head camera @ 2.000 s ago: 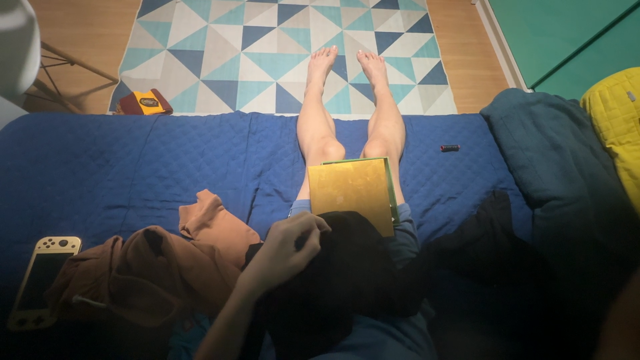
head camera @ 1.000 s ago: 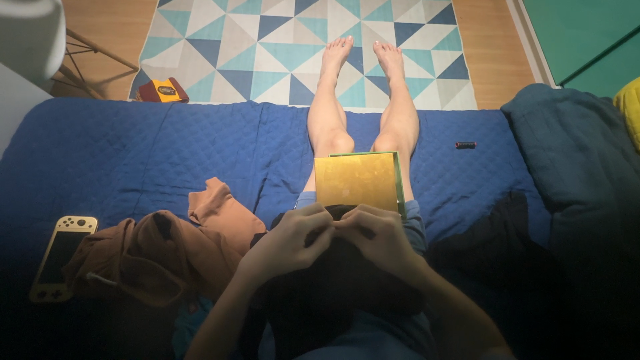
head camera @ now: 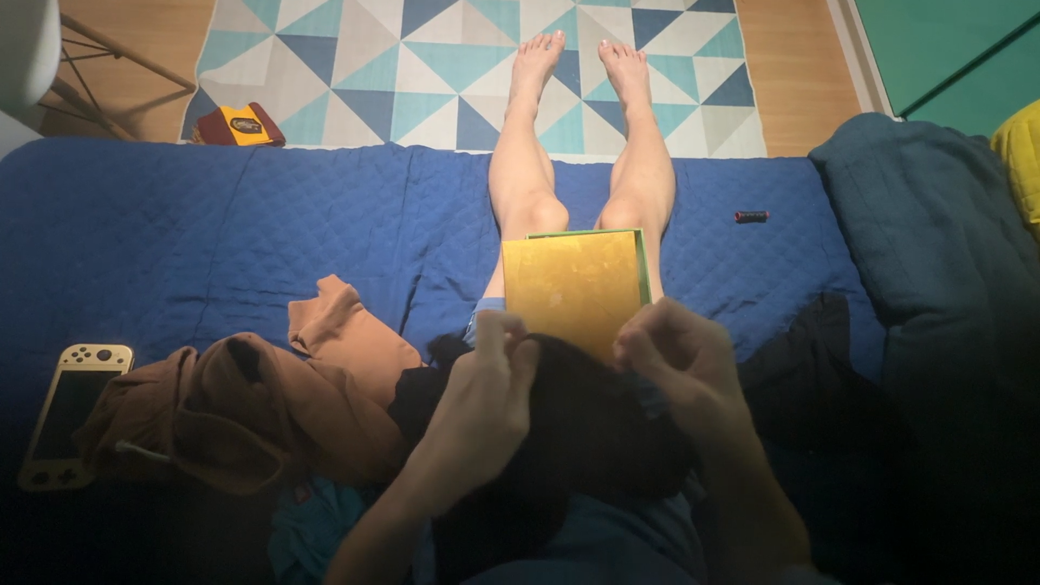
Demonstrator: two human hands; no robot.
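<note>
Black cloth (head camera: 601,414) lies over my lap, beneath both hands. My left hand (head camera: 483,390) is raised at its left side, thumb and index finger bent toward each other. On the other side, my right hand (head camera: 678,357) has thumb and fingertips pinched together by the lower right corner of a gold square lid or board (head camera: 573,284). That gold piece rests on my thighs, with a green-edged box or board (head camera: 644,268) partly showing beneath it. Anything thin between the fingertips, such as a thread, is too small to make out.
On the blue quilted cover (head camera: 325,211) lie a small dark spool-like item (head camera: 751,217), a brown garment (head camera: 244,406) and a handheld game console (head camera: 73,414). A dark blue blanket (head camera: 918,211) is at the right. Past the edge, a red-and-yellow item (head camera: 244,126) sits by the patterned rug (head camera: 455,69).
My right hand, out of clear view two seconds ago, came up to meet my left hand over the black cloth. The two hands have since moved apart.
</note>
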